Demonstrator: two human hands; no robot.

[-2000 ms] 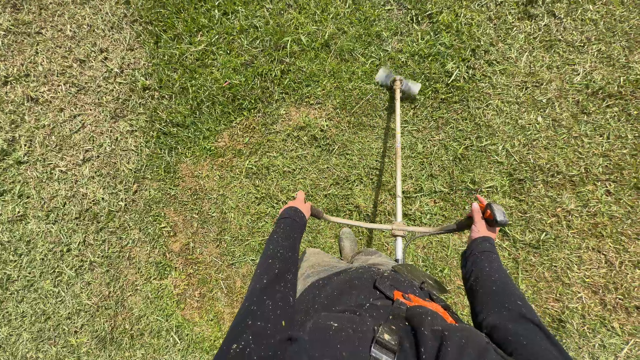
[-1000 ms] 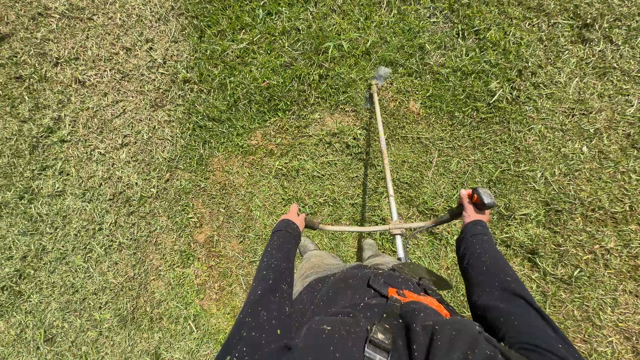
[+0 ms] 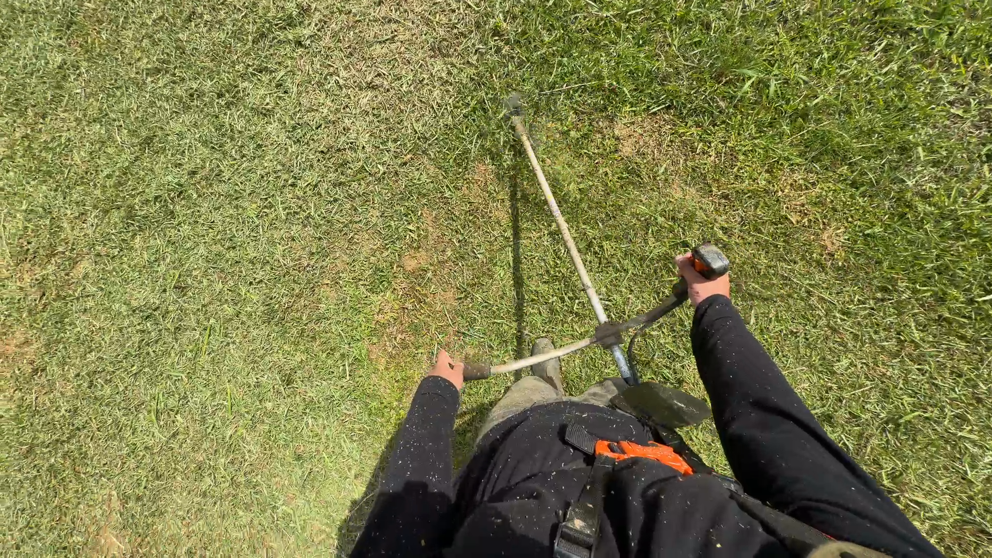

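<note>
A brush cutter's pale shaft (image 3: 562, 225) slants up and left from my waist to its cutting head (image 3: 514, 106), which is blurred against the grass. Across the shaft runs a handlebar (image 3: 542, 356), tilted with its right end farther forward. My left hand (image 3: 447, 369) is closed around the dark grip at the left end. At the other end, my right hand (image 3: 704, 285) holds the control grip (image 3: 709, 261), black and orange. A dark cable curves beside the clamp (image 3: 608, 334). Grass clippings speckle my black sleeves.
Short, dry-looking grass (image 3: 194, 232) covers the left side; greener, longer grass (image 3: 775, 70) grows at the upper right. Brown patches lie between them. My boot (image 3: 547, 363) shows under the handlebar. A harness with an orange buckle plate (image 3: 643, 453) crosses my front.
The cutting head has swung left, and the handlebar has turned with it, its right end now farther forward. Both hands have kept hold. The view has shifted left over the lawn.
</note>
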